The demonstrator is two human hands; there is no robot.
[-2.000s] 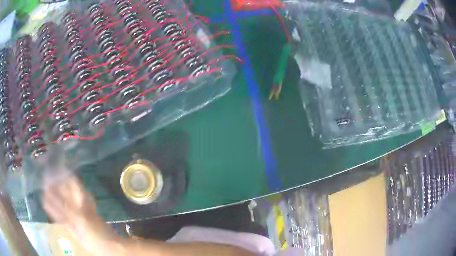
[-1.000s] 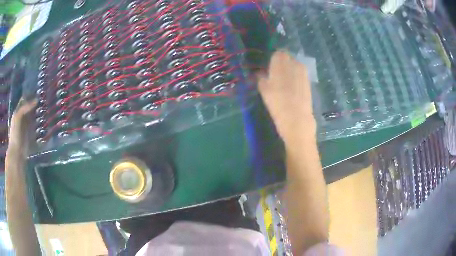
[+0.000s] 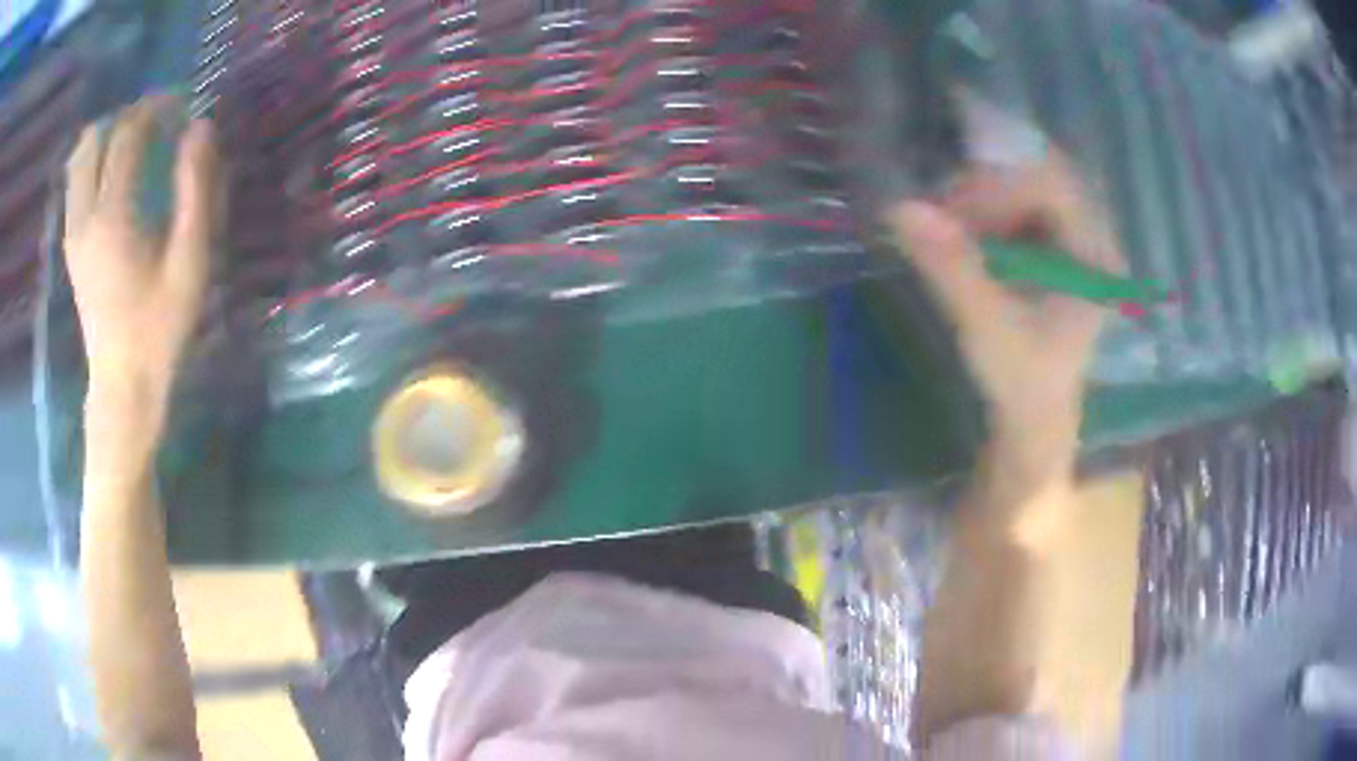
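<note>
A filled blister tray [image 3: 514, 164] with rows of round wired parts and thin red lead wires lies on the green bench. The view is blurred. My left hand [image 3: 142, 223] is at the tray's left side, fingers spread and nothing seen in it. My right hand [image 3: 1019, 283] is at the tray's right side, closed around the green probe pen [image 3: 1064, 274], whose rear end points right. The probe's prongs cannot be made out. The round stand [image 3: 444, 440] with its brass-gold ring is on the bench in front of the filled tray.
A second tray, greenish and clear [image 3: 1205, 179], lies at the right, partly behind my right hand. A tan cardboard sheet [image 3: 1101, 595] and more trays [image 3: 1243, 520] are below the bench edge at the right. Another tan sheet [image 3: 238, 639] is at the lower left.
My right hand, empty-looking on the left at first, has moved right and now holds the green probe pen. My left hand has come in at the tray's left side. The filled tray has shifted right.
</note>
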